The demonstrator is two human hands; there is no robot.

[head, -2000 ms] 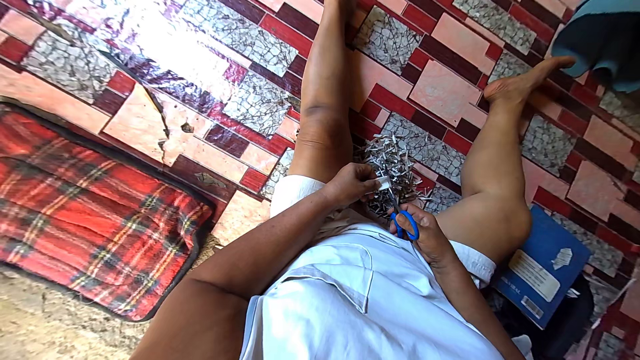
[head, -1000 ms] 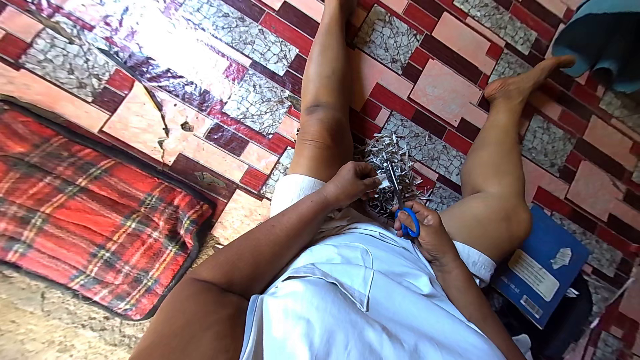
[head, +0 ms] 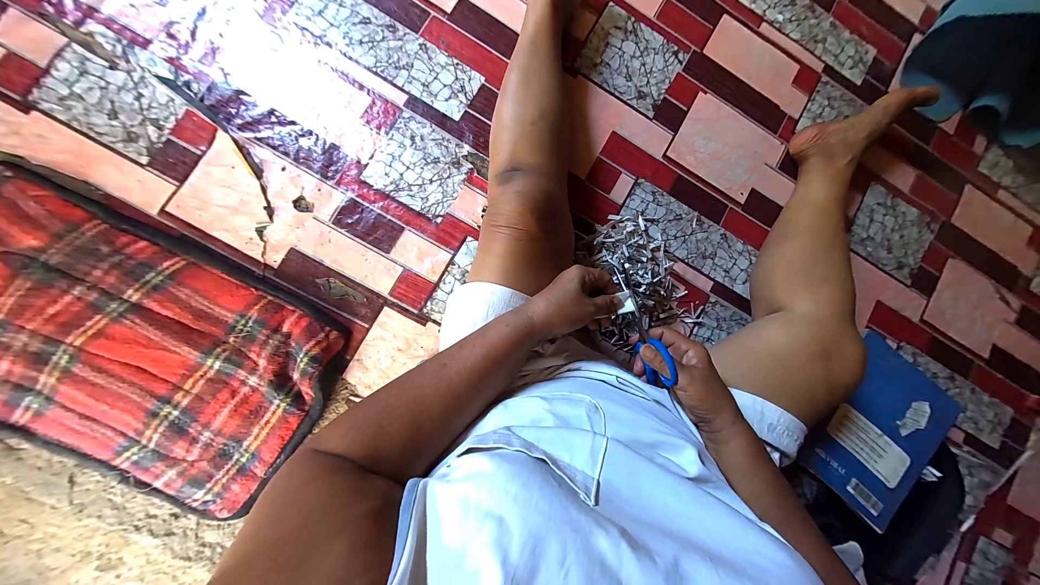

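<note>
My left hand (head: 578, 301) pinches a small piece of white paper (head: 624, 304) between thumb and fingers. Blue-handled scissors (head: 656, 362) are in my right hand (head: 684, 367), with fingers in the loops and the blades pointing up beside the paper. How far apart the blades are is hard to tell. Just beyond both hands, a pile of thin cut strips (head: 638, 260), white and grey, lies on the patterned floor between my legs. My left hand and the scissors hide part of its near edge.
A red plaid mat (head: 154, 349) with a dark border lies at the left. Beside my right thigh, a blue book (head: 886, 431) bearing writing rests on a dark object. Blue-grey cloth (head: 975, 65) hangs at the top right. The tile-patterned floor covering (head: 723, 146) has a tear (head: 264, 203) at the left.
The scissors have shifted and turned slightly in my right hand beside the paper. My left hand stays in about the same place.
</note>
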